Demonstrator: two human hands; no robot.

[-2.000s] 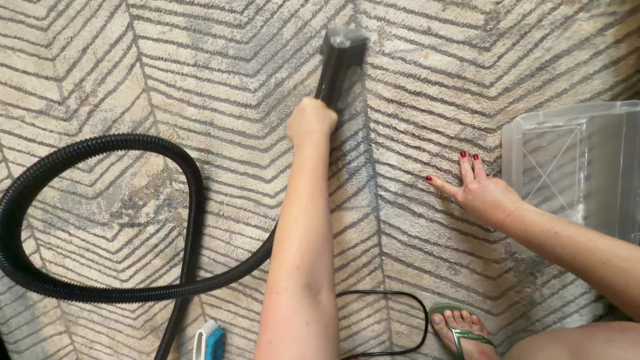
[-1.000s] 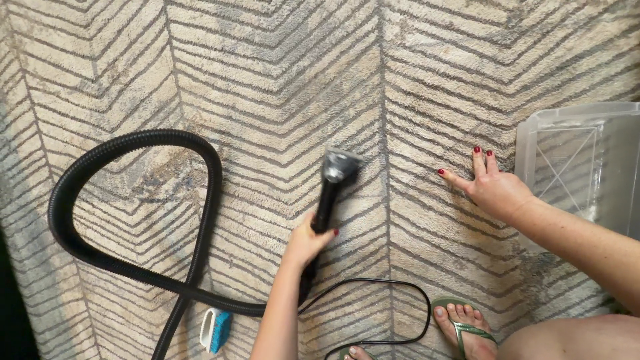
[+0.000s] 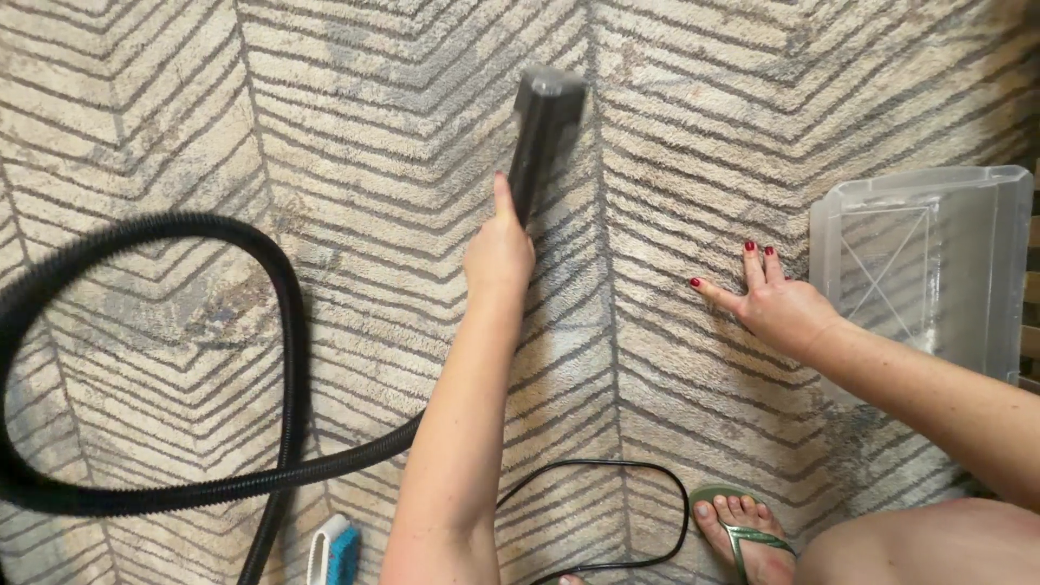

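Observation:
My left hand [image 3: 501,252] grips the black handle of a vacuum nozzle [image 3: 543,138], with one finger stretched along it. The nozzle points away from me over the patterned carpet [image 3: 699,146], its clear head at the far end slightly blurred. From behind my left forearm a black ribbed hose [image 3: 296,357] runs out and makes a large loop at the left. My right hand [image 3: 780,305] rests on the carpet with its fingers spread and holds nothing, just left of a clear plastic bin [image 3: 979,268].
A scrub brush with blue bristles [image 3: 345,554] lies at the bottom left. A thin black cord [image 3: 682,504] curves between my left arm and my foot in a green flip-flop [image 3: 751,534]. The bin stands at the right, partly behind my right forearm.
The nozzle and my left hand came back toward me between the two earlier frames and are now farther out again. My right hand stays on the carpet beside the bin.

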